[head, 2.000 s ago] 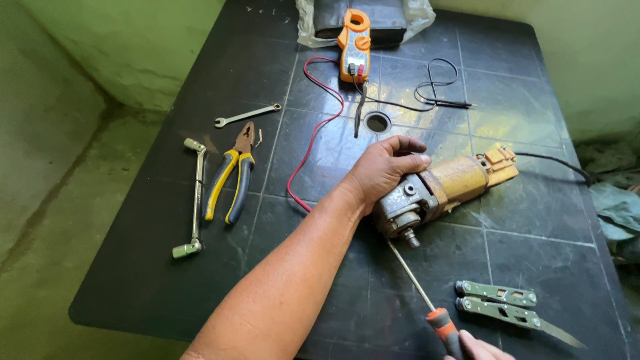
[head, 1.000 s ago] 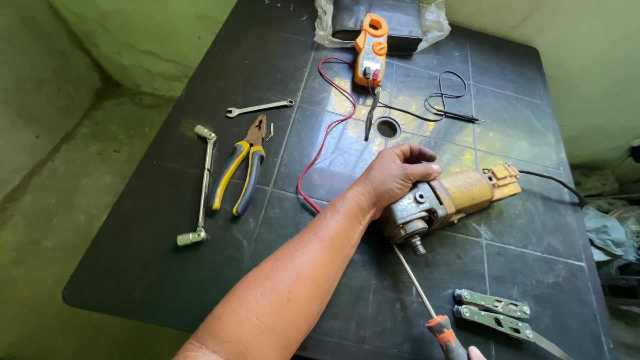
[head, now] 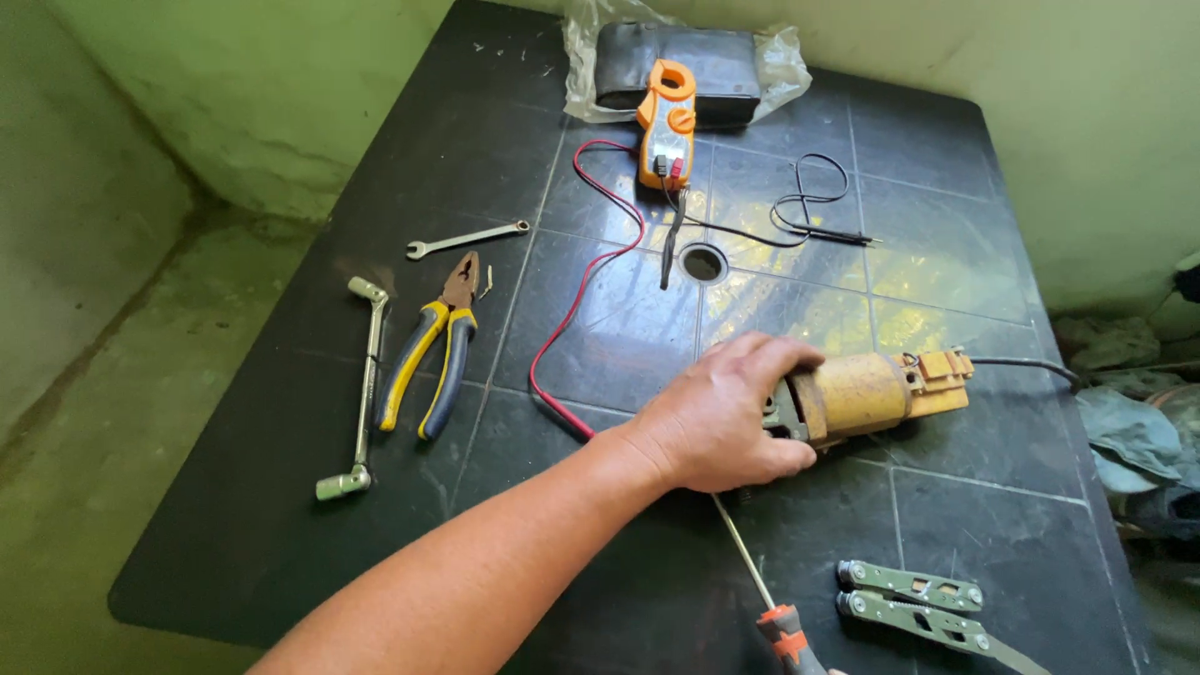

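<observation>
My left hand (head: 727, 412) grips the metal gear head of an angle grinder (head: 858, 398), whose yellow body lies on the black table with its cord running right. The palm and fingers cover most of the gear head and its spindle. At the bottom edge, only a fingertip of my right hand (head: 834, 671) shows, at the grey and orange handle of a screwdriver (head: 789, 639). The screwdriver's shaft points up and left, and its tip is hidden under my left hand. A green multi-tool (head: 914, 600) with its blade out lies to the right of the screwdriver.
Combination pliers (head: 441, 352), a combination wrench (head: 469, 240) and a double-ended socket wrench (head: 367, 394) lie on the left. An orange clamp meter (head: 669, 127) with red and black leads rests against a black case (head: 680, 70) on plastic. The table (head: 281, 544) has a round hole near its middle.
My left hand has shifted from the back of the grinder's gear head to over its top, now covering the spindle seen earlier. Less of my right hand shows at the bottom edge.
</observation>
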